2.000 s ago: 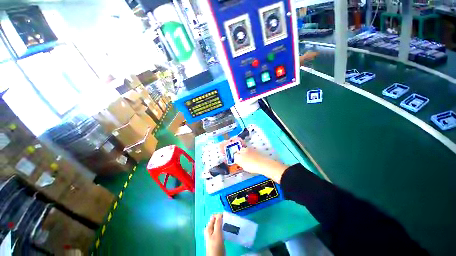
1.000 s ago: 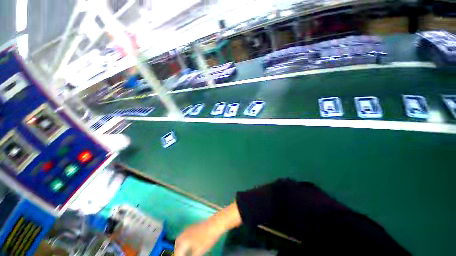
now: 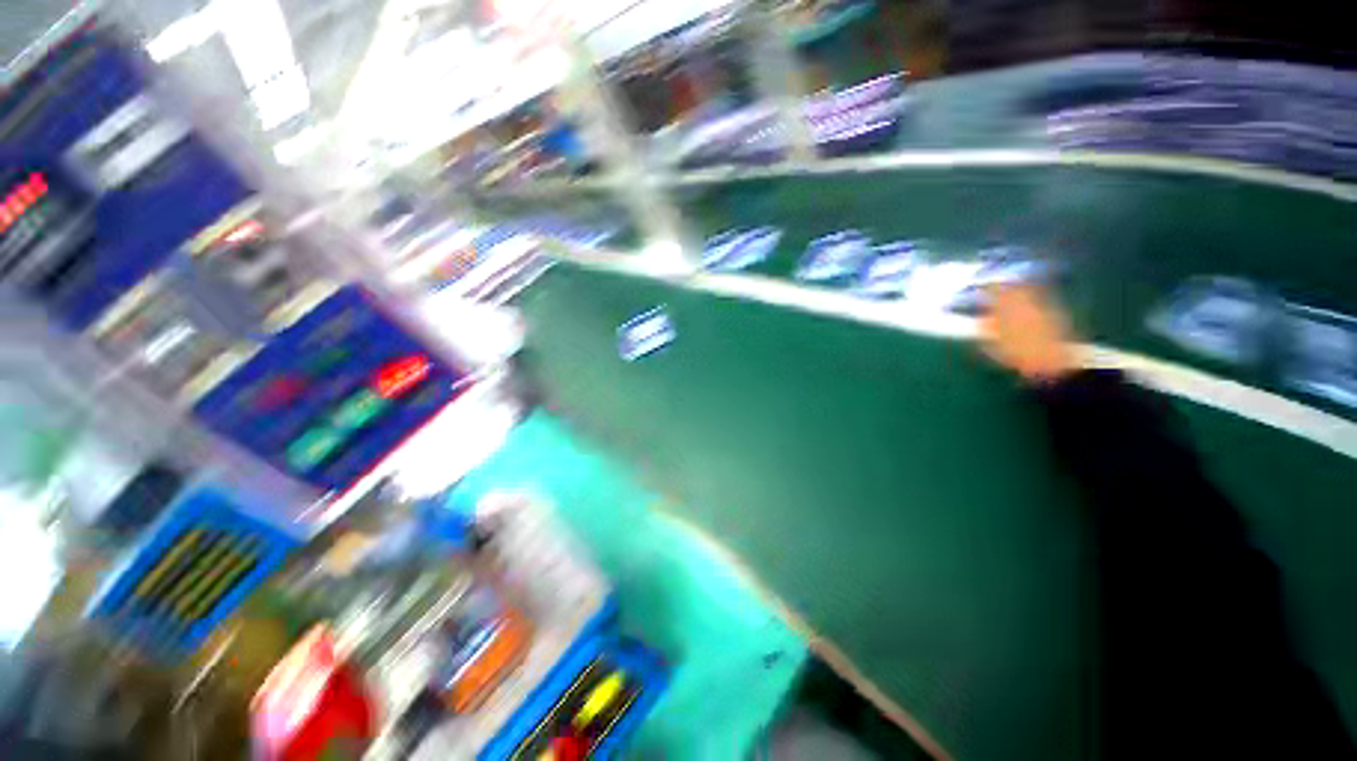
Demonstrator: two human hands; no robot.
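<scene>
The picture is blurred by motion. My right hand [image 3: 1027, 330], in a black sleeve, reaches over the white dividing strip of the conveyor belt [image 3: 833, 476]. Its fingertips are at a housing panel [image 3: 994, 274] in the far row; I cannot tell whether they grip it. More panels lie in that row, such as one to the right [image 3: 1217, 317]. A single panel [image 3: 646, 333] lies on the near side of the strip. On the press plate, the orange fixture [image 3: 488, 660] has a part in it. My left hand is not in view.
The blue control box [image 3: 335, 390] stands at the left. The turquoise bench [image 3: 670, 595] runs along the belt's near edge. A red stool [image 3: 313, 699] is at lower left. Stacked trays [image 3: 1205, 112] lie beyond the belt.
My right hand has gone from over the bench up and right to the far row of panels. The view has turned from the press towards the belt, and my left hand has left it.
</scene>
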